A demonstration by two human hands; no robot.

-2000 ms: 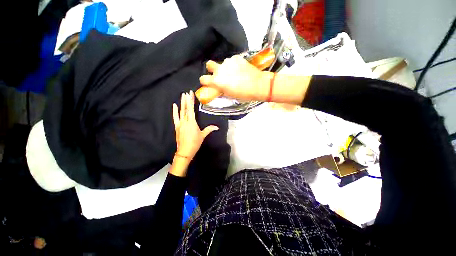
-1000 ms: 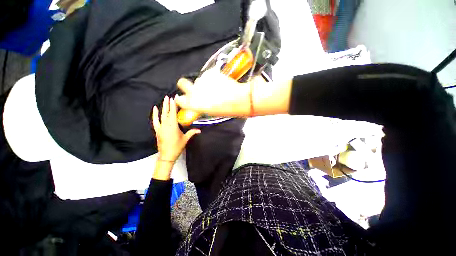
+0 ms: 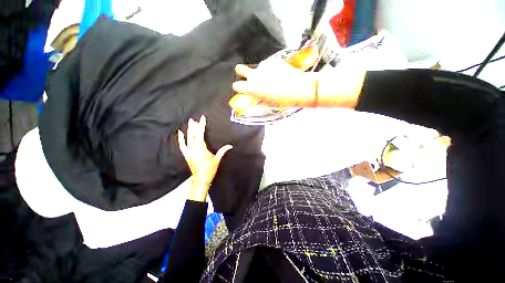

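Observation:
A black garment (image 3: 144,110) lies spread and creased over the white padded pressing board (image 3: 39,171), with part of it hanging over the near edge. My right hand (image 3: 277,83) is closed around the orange handle of the steam iron (image 3: 260,113), which rests on the right part of the garment. The iron's back end is blurred and overexposed. My left hand (image 3: 200,157) lies flat on the garment left of and nearer than the iron, fingers spread, holding nothing.
A white shape with a blue strip (image 3: 95,14) lies at the far left. A red thing (image 3: 344,23) stands beyond the iron. A small brown box (image 3: 372,172) and pale clutter lie right of my checked skirt. Dark cloth (image 3: 44,243) is at the lower left. Cables run at the right.
Since one second ago the iron and my right hand have moved up and right, away from my left hand. My left hand stays flat with fingers spread. The camera view has shifted too.

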